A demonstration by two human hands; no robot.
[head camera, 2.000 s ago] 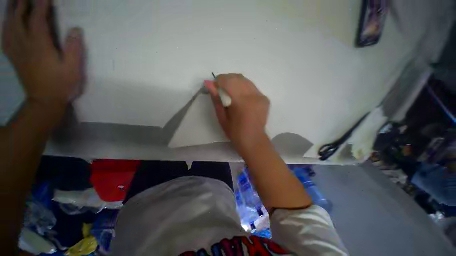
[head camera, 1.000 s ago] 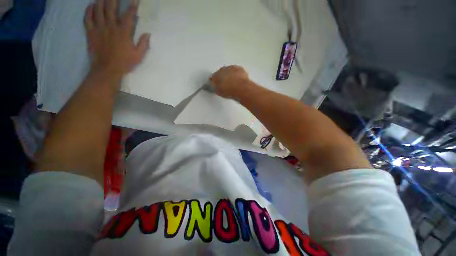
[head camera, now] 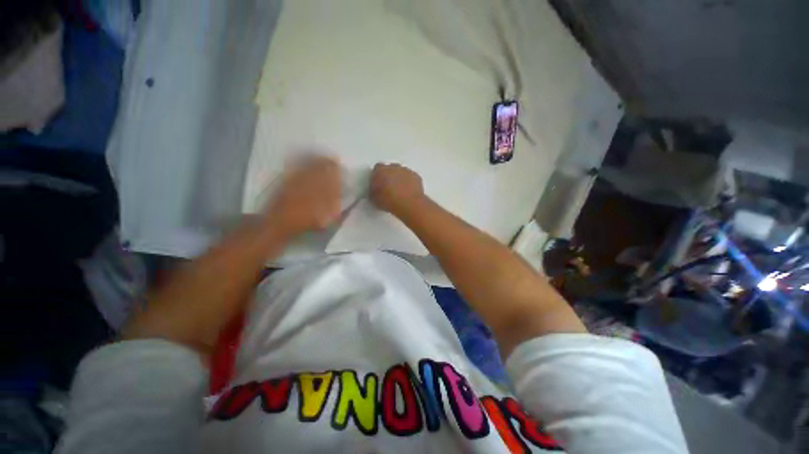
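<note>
A cream sheet (head camera: 390, 97) lies over the table with soft folds at its far right. My right hand (head camera: 396, 188) is closed low over the sheet, at the tip of a narrow dark gap. Anything inside its fingers is hidden. A pale pointed flap (head camera: 368, 232) lies just below it. My left hand (head camera: 310, 191) is motion-blurred, over the sheet's near left part and close to my right hand. Its finger state is unclear. The long shears are not visible.
A lit phone (head camera: 504, 131) lies on the sheet at right, with a dark line at its top. A whitish layer (head camera: 168, 133) covers the table's left side. A narrow pale piece (head camera: 529, 238) is at the near right corner. A person's blurred head shows top left.
My left hand has moved from the far left of the sheet down and right, beside my right hand. My right hand stays by the gap. The pale tool with a dark tip seen in it earlier no longer shows.
</note>
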